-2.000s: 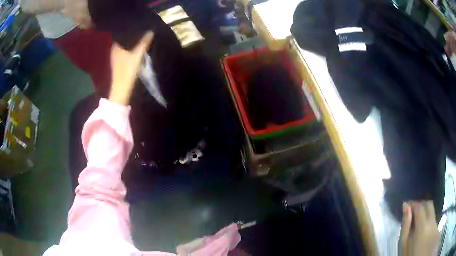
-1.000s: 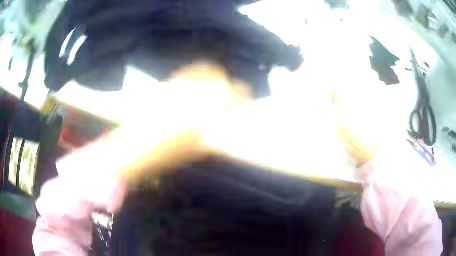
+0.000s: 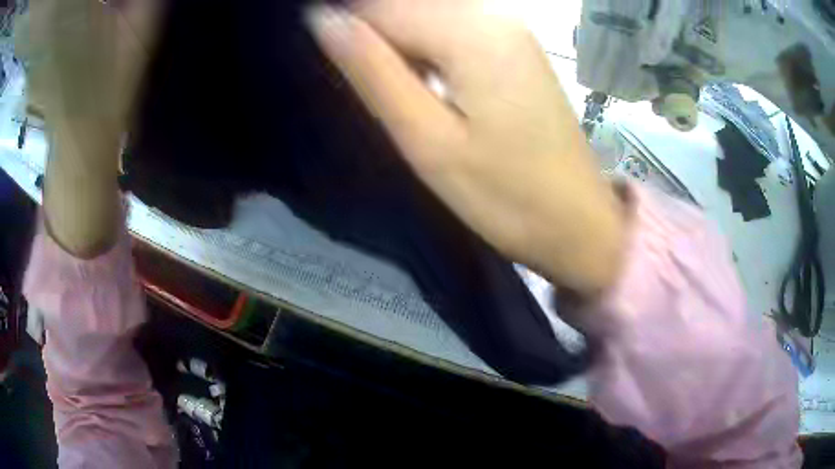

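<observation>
A black garment (image 3: 275, 137) lies over the machine table, its lower part reaching the front edge. My right hand (image 3: 485, 128) is over it at top centre, fingers bent and gripping the cloth; a small pale spot shows between the fingers. My left hand (image 3: 87, 101), blurred, is at the garment's left side; its fingers are cut off or unclear, so its grip cannot be told.
The sewing machine head (image 3: 641, 46) is at upper right, with a cream knob (image 3: 678, 110) below it. Black fabric patches (image 3: 742, 172), black-handled shears (image 3: 806, 275) and bluish snips (image 3: 795, 348) lie at right. A red-rimmed bin (image 3: 211, 307) is below the table edge.
The view has swung from the bin and floor at the left to the machine table. Both hands are now at the black garment, which has come nearer the front edge.
</observation>
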